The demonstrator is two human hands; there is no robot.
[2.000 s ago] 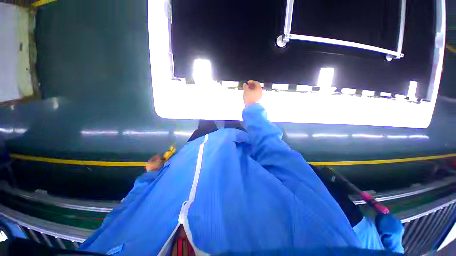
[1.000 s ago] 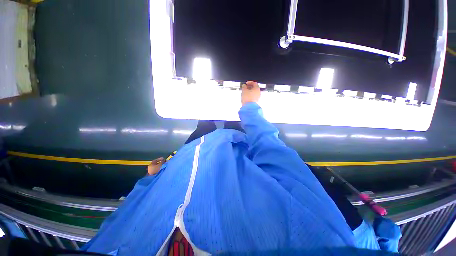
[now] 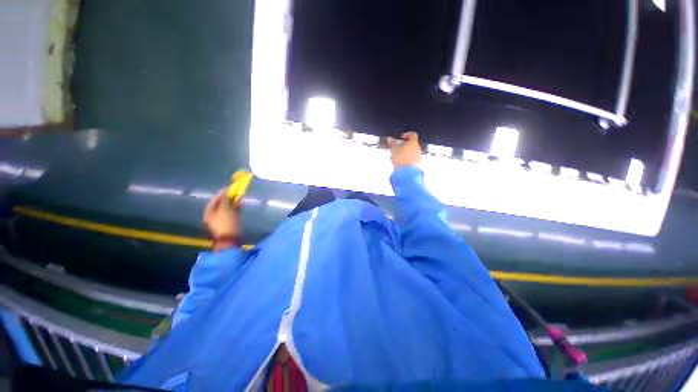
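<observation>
A large glossy black panel [image 3: 367,69] lies in a white foam tray [image 3: 337,164] in front of me. My right hand [image 3: 406,151] is at the panel's near edge, fingers bent over the row of small white-and-black blocks. Whether its fingertips pinch something is too small to tell. My left hand [image 3: 223,218] is left of my body, away from the tray, and holds a small yellow object [image 3: 239,185], perhaps a tape roll; it is blurred. A thin silver-white frame [image 3: 536,96] with round corner cups shows over the panel.
Glossy green floor [image 3: 153,168] lies left of the tray. A yellow line [image 3: 115,227] crosses it. Metal railings [image 3: 69,341] stand near me on both sides. A pink-handled tool [image 3: 566,344] is at the lower right. A pale board-like object [image 3: 27,65] is at the upper left.
My left hand has risen and moved forward with the yellow object, now in fuller view. The view has tilted slightly, so tray and panel sit lower and further right. My right hand stays at the panel edge.
</observation>
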